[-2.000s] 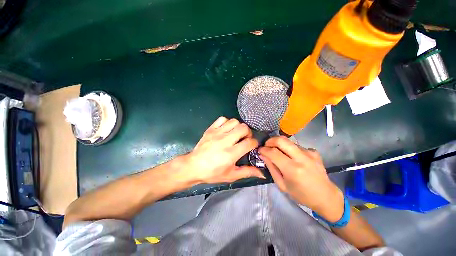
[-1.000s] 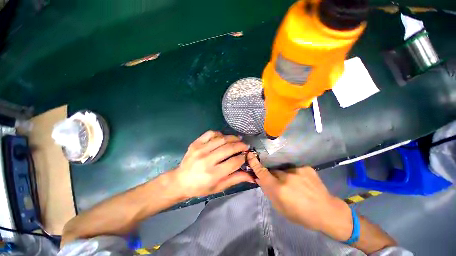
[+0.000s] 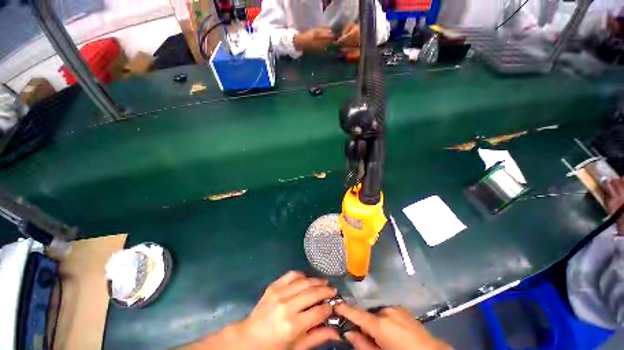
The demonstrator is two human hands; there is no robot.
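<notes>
A small round electronic assembly [image 3: 334,317], dark with shiny parts, is at the bench's near edge, between my hands and partly covered by fingers. My left hand [image 3: 291,314] holds it from the left with fingers and thumb. My right hand [image 3: 386,329] touches it from the right with the index finger; its wrist is cut off below. The orange electric screwdriver [image 3: 361,232] hangs upright just beyond my hands, touched by neither. The perforated round screw tray [image 3: 321,246] lies behind it, partly hidden.
A tub with white wad [image 3: 139,275], cardboard [image 3: 89,290] and a blue-black box [image 3: 42,301] are left. A white stick [image 3: 401,245], paper slip [image 3: 434,220] and solder reel [image 3: 501,185] are right. Opposite, a person's hands [image 3: 315,41] work near a blue box [image 3: 243,67]; another person's hand [image 3: 616,195] is far right.
The view has tilted up, showing the far bench and people. The screwdriver now hangs upright and looks smaller and farther away. Both hands remain at the assembly, lower in the picture.
</notes>
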